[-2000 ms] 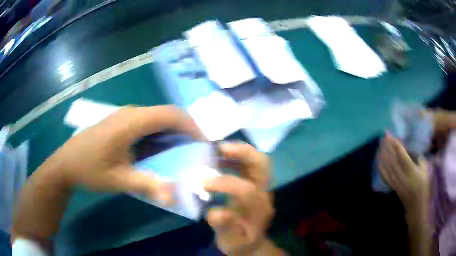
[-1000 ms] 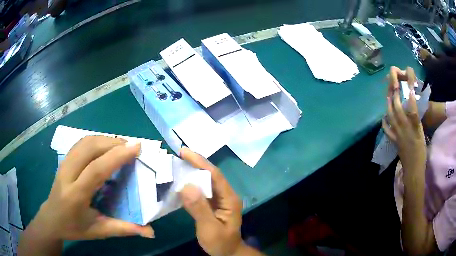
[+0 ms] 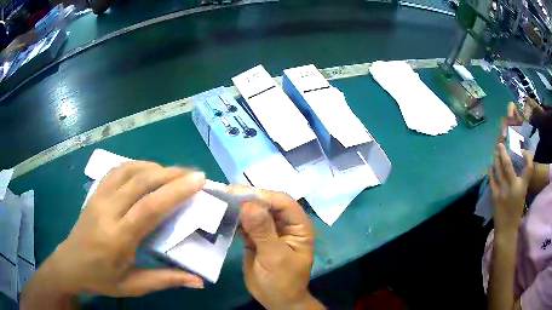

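Observation:
A folding carton (image 3: 203,251) is held at the lower left, its square end facing me. White interlocking bottom flaps (image 3: 209,213) show at that end, partly folded, with a dark gap between them. My left hand (image 3: 130,227) wraps the carton body from the left, thumb below and fingers on top. My right hand (image 3: 275,242) pinches a flap at the carton's upper right edge between thumb and fingers. Most of the carton body is hidden behind my left hand.
Part-open cartons (image 3: 227,136) lie side by side on the green bench (image 3: 417,157). White paper pieces (image 3: 414,100) and a green metal device (image 3: 469,100) are at the right. Cartons (image 3: 15,236) stand at the left edge. Another person's hands (image 3: 508,175) hold a carton at right.
The held carton has turned so its square end faces me more. My right hand has moved from the flap's front to its upper right edge. The view has shifted, so the bench cartons appear further right.

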